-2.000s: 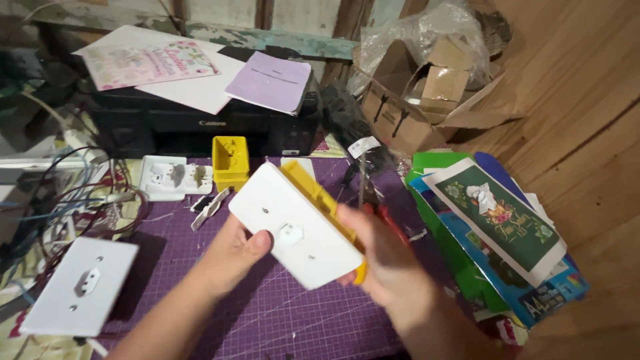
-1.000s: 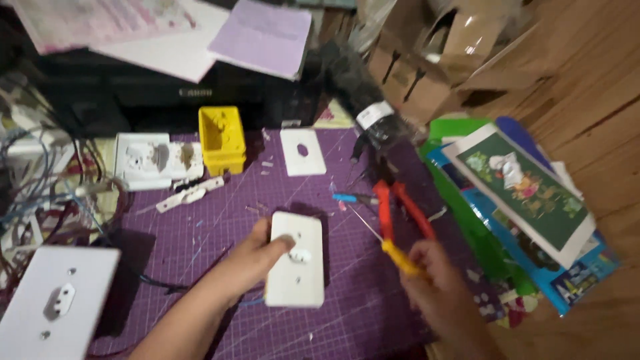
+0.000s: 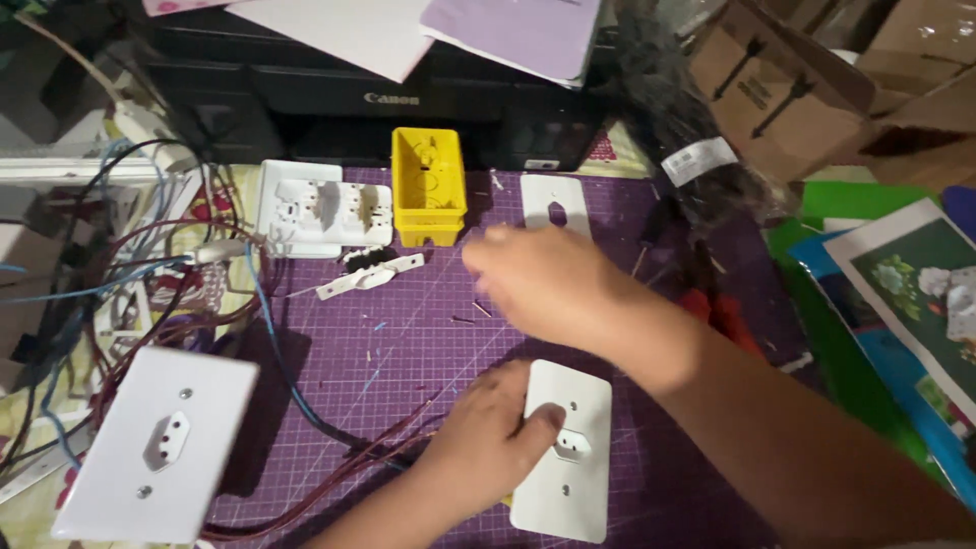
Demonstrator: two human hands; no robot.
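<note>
My left hand [image 3: 496, 435] grips a white socket faceplate [image 3: 563, 511] by its left edge, thumb on its front; a bit of yellow shows beneath it. My right hand [image 3: 541, 282] reaches over the cutting mat [image 3: 305, 366], just below a loose white cover plate [image 3: 554, 197]; its fingertips are blurred, so whether they hold anything is unclear. Two small screws [image 3: 471, 313] lie below its fingers. Beyond stands a yellow electrical box [image 3: 427, 183]. Left of it are white socket parts [image 3: 328, 213] and a white socket module [image 3: 370, 276]. Another mounted socket plate [image 3: 160, 450] sits at lower left.
A black Canon printer [image 3: 328, 99] bearing papers spans the back. Tangled wires [image 3: 160, 305] occupy the left, some crossing the mat. Red-handled pliers [image 3: 717, 320] lie beyond my right forearm. A cardboard box [image 3: 778, 76] and stacked packets [image 3: 846, 320] are on the right.
My right hand has left the yellow-handled screwdriver it held a second ago and moved to the upper middle of the mat. My left hand stays on the faceplate. The view has moved closer.
</note>
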